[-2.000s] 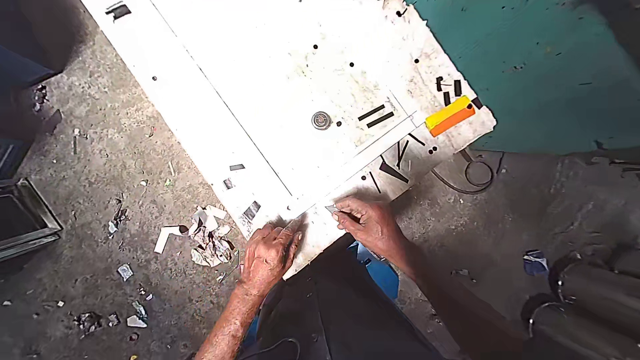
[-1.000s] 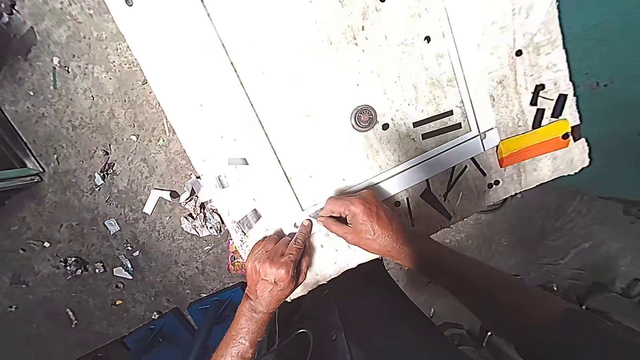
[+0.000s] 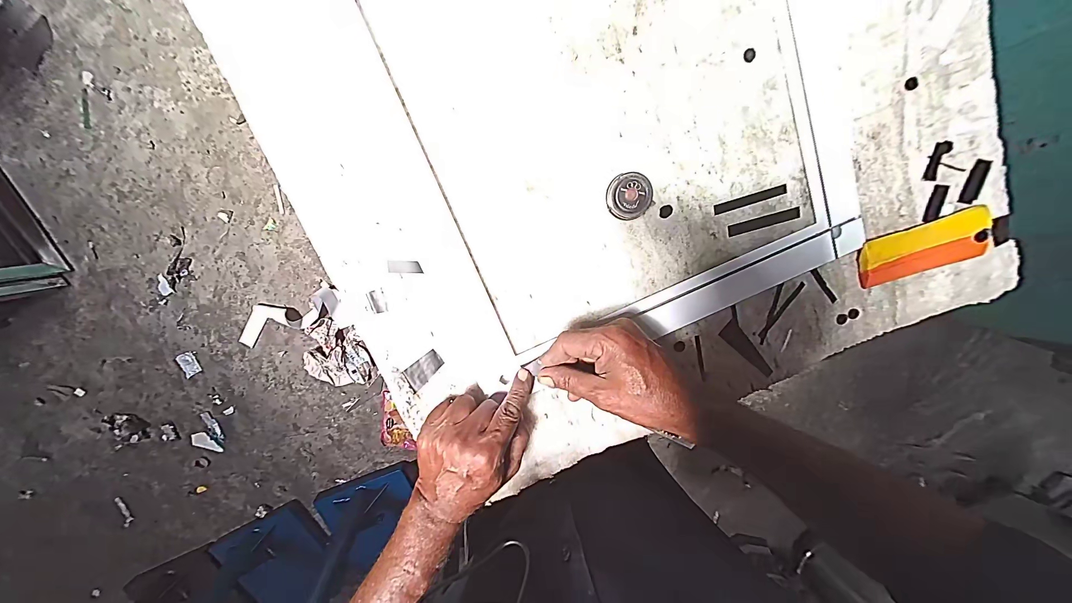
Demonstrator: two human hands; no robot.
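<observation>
A thin pale frame strip (image 3: 712,293) with a dark line along it lies on the white work board (image 3: 578,427), angling down left to a corner near both hands. My left hand (image 3: 469,448) rests on the board, its index fingertip pressed at that corner. Just right of it, my right hand (image 3: 615,368) has thumb and index finger pinched at the strip's end; a small pale bit shows between the fingertips, too small to name. A round dark badge-like disc (image 3: 629,196) and two black strips (image 3: 758,209) lie inside the frame.
A yellow and orange block (image 3: 925,246) sits at the board's right edge, beside black scraps (image 3: 976,181). Black slivers (image 3: 744,345) lie below the strip. Crumpled paper (image 3: 339,352) and other litter are on the concrete floor (image 3: 167,377) at the left. Blue objects (image 3: 280,544) stand at lower left.
The view has moved closer to the board. Both hands stay at the corner; the left index finger now points up to it more extended than two seconds ago.
</observation>
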